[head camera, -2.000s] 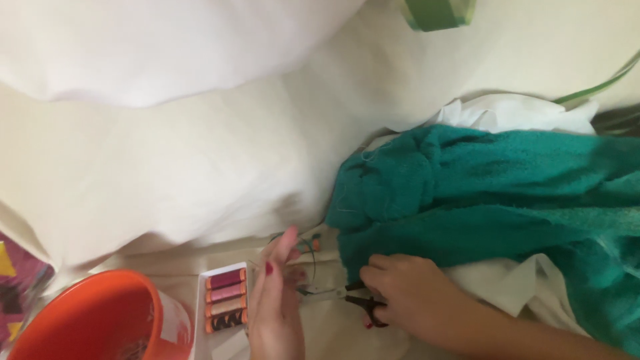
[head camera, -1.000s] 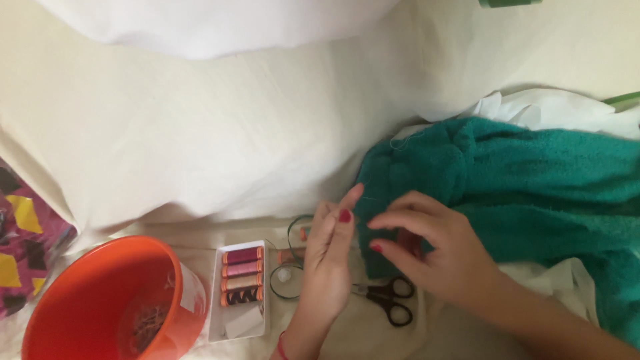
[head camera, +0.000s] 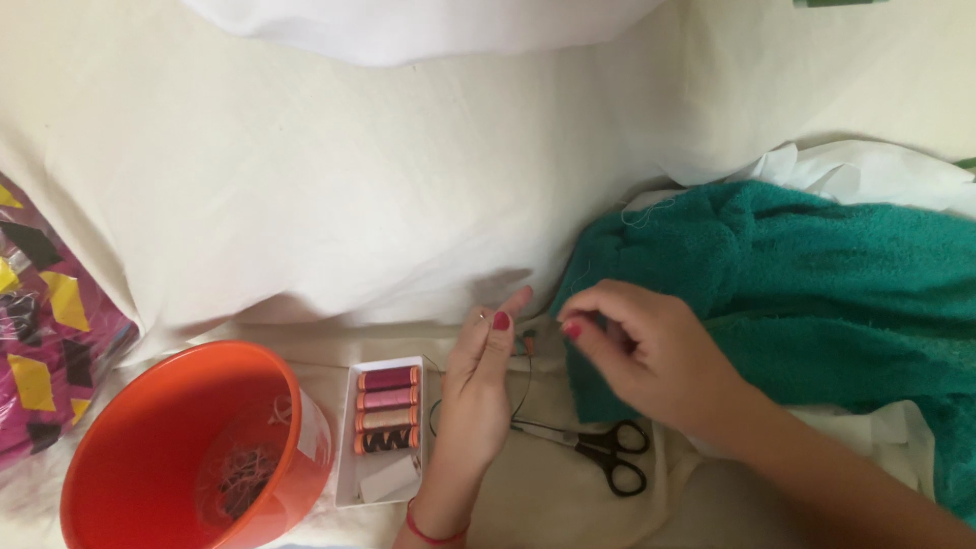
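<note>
My left hand (head camera: 482, 381) pinches a tiny shiny thing, perhaps a needle, between thumb and forefinger. To its right, my right hand (head camera: 648, 343) has thumb and forefinger pinched together; whether thread is between them is too small to tell. Below the hands lie scissors (head camera: 606, 450) with black handles, their tips partly behind my left hand. Dark thread (head camera: 528, 385) loops beside my left hand, near a small orange spool end (head camera: 529, 343). Green towel-like cloth (head camera: 808, 282) is heaped at the right, under part of my right hand.
A white box (head camera: 345, 450) holds several thread spools (head camera: 387, 399). An orange bucket (head camera: 183, 450) with thread scraps stands at lower left. Patterned magenta fabric in clear plastic (head camera: 57, 335) lies at the far left. White cloth (head camera: 877, 168) sits behind the green cloth.
My right hand was at the scissors two seconds ago; they now lie released on the cloth. Since then it has risen, and its thumb and forefinger have come together.
</note>
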